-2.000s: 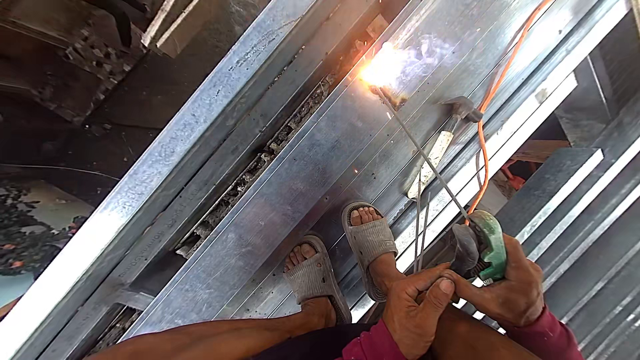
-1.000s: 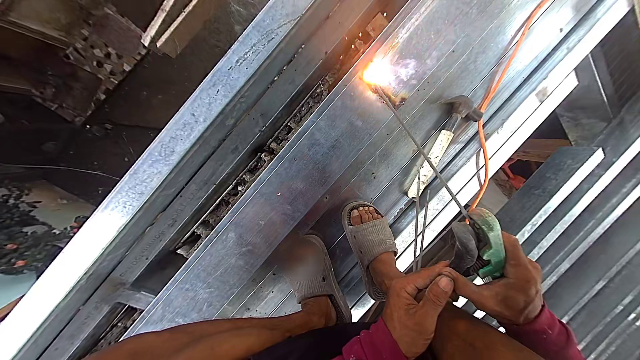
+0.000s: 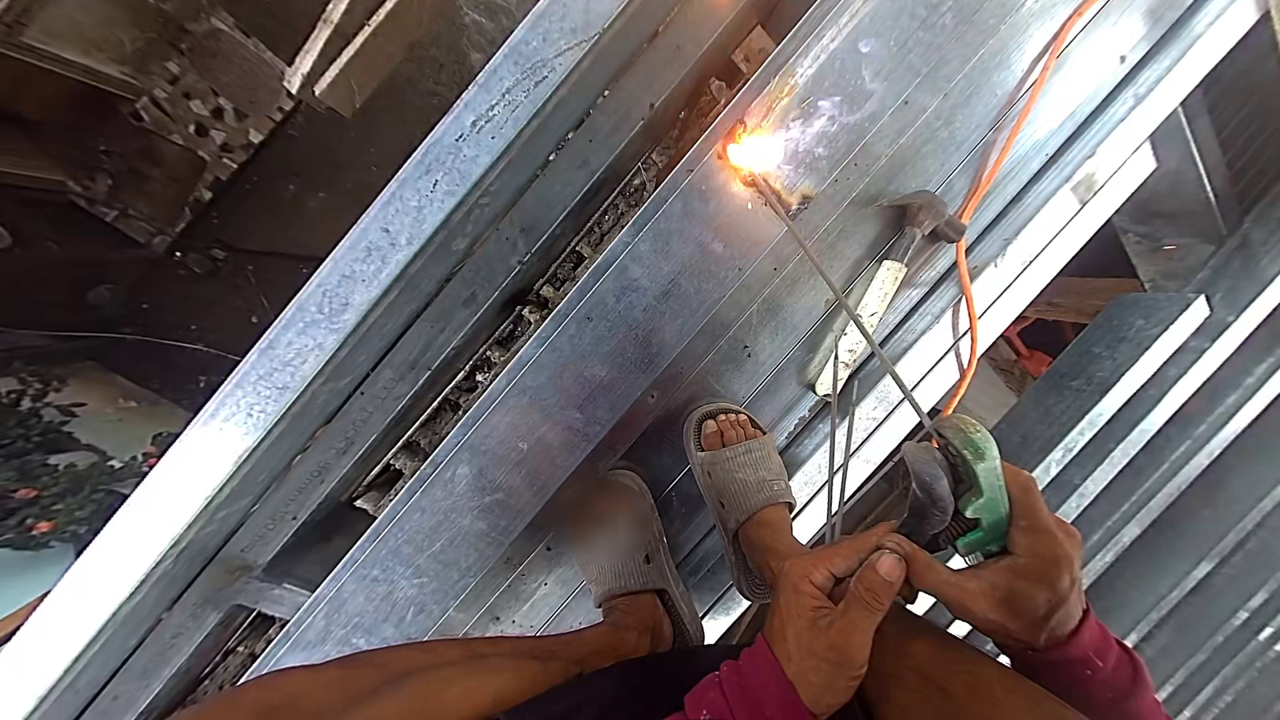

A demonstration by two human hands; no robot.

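My right hand (image 3: 1020, 575) grips a green welding electrode holder (image 3: 975, 480) at the lower right. A thin welding rod (image 3: 850, 310) runs from its jaws up and left to a bright arc (image 3: 755, 152) on a galvanized metal profile (image 3: 560, 400). Scorched metal surrounds the arc. My left hand (image 3: 835, 610) touches the right hand's fingers beside the holder; two more thin rods (image 3: 832, 450) rise near it, and their lower ends are hidden. A hammer (image 3: 865, 310) with a pale, worn handle lies on the metal profiles, to the right of the welding rod.
An orange cable (image 3: 962, 270) passes by the hammer head towards the holder. My sandalled feet (image 3: 740, 480) stand on the profiles. A gap with rough masonry (image 3: 520, 325) runs along the left profile. More metal profiles (image 3: 1110, 380) lie at right, and a leafy plant (image 3: 45, 470) shows far left.
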